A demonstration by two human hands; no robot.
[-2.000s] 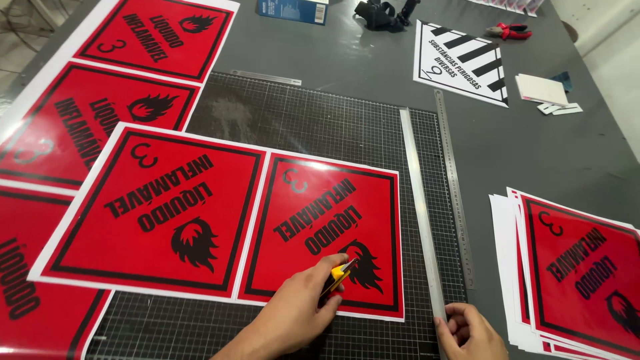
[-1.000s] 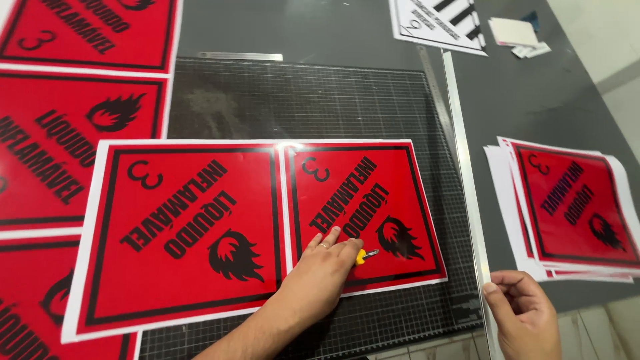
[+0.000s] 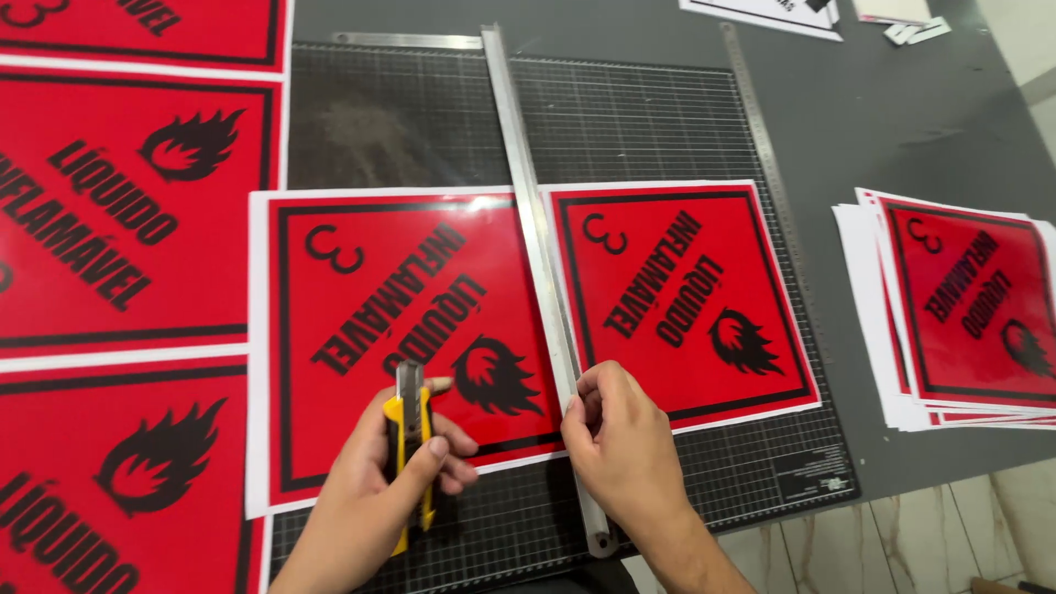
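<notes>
A printed sheet with two red sign panels (image 3: 396, 272) lies on a dark gridded cutting mat (image 3: 627, 124). Across it, along the white gap between the panels, runs a long metal ruler (image 3: 536, 239). My right hand (image 3: 623, 437) pinches the ruler's edge near its lower part. My left hand (image 3: 400, 487) holds a yellow utility knife (image 3: 408, 450) upright over the lower part of the left panel; whether its blade is out cannot be told.
Large red printed sheets (image 3: 124, 355) cover the left side. A stack of red signs (image 3: 973, 305) lies at right. Thin metal rulers lie along the mat's top (image 3: 412, 40) and right edge (image 3: 767, 157). A black-and-white sign (image 3: 767, 12) and small cards (image 3: 916, 31) are at the back.
The long ruler has moved left from beside the printed sheet onto the gap between its panels, with my right hand on it. My left hand has lifted off the right panel and moved left with the knife.
</notes>
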